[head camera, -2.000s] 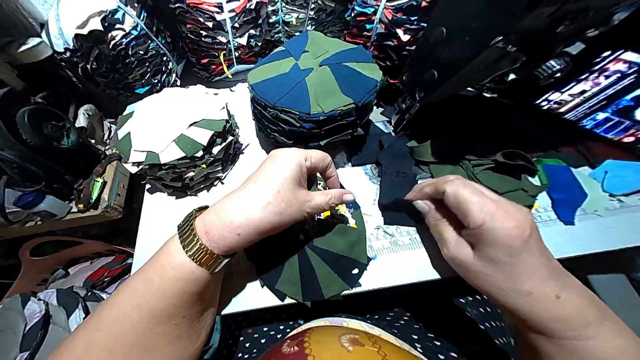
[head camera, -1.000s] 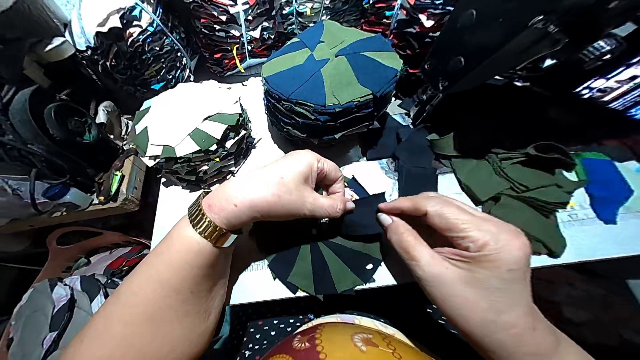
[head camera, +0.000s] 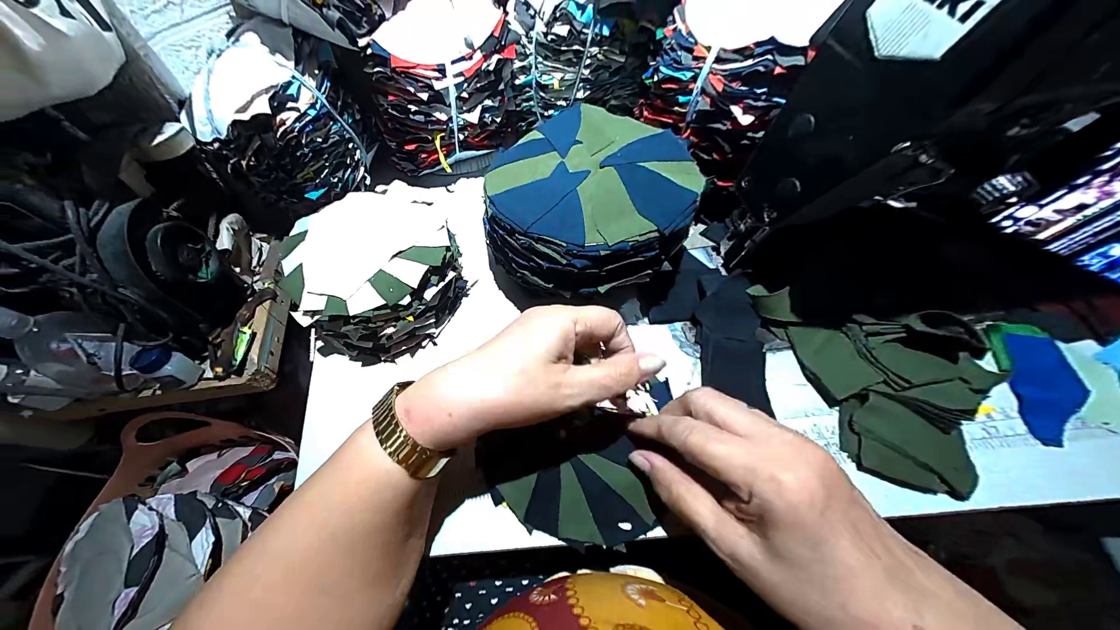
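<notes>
A round patchwork of green and dark fabric wedges lies near the table's front edge, partly under both hands. My left hand, with a gold-coloured watch on the wrist, is bent over its far part, thumb and forefinger pinched together; what they pinch is too small to tell. My right hand rests at the patchwork's right side, its fingertips close to the left ones at the dark fabric. Whether it grips that fabric is hidden. Dark fabric pieces lie just beyond the right hand, and green fabric pieces farther right.
A stack of blue and green fabric rounds stands behind the hands, a white and green stack to its left. Several tied stacks line the back. A wooden box and a pink basket are at left, a blue fabric piece at right.
The dark piece that my right hand held out a second ago is now down at the patchwork, and the right hand has come in over its right side. My left hand remains bent over it.
</notes>
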